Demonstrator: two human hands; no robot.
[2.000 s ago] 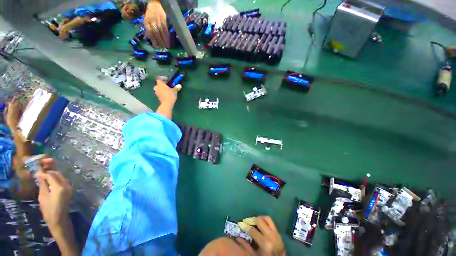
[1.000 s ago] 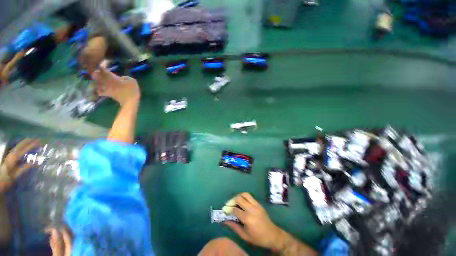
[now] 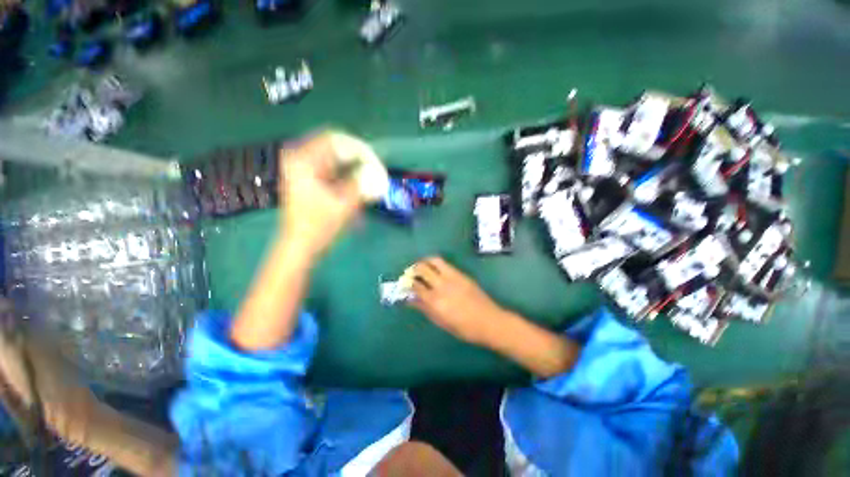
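My right hand (image 3: 447,296) has its fingertips closed on a small white circuit board (image 3: 395,290), low over the green surface. My left hand (image 3: 326,191) is blurred, with a pale cover at its fingertips. A black housing with a blue cell (image 3: 426,189) lies just right of it. A blurred blue patch shows between the fingertips and this housing; I cannot tell whether it is a second housing in the hand. An assembled unit with a white board (image 3: 493,224) lies right of there.
A large heap of assembled units (image 3: 690,252) is at right. A row of black housings (image 3: 233,179) is partly behind my left hand. Loose boards (image 3: 447,113) lie farther back, with a pile (image 3: 93,109) at far left. Clear trays (image 3: 112,279) and another person's arm (image 3: 84,405) are at left.
The view has turned down and right. My left hand has come back from the far row of housings to the near housing. My right hand still has the board.
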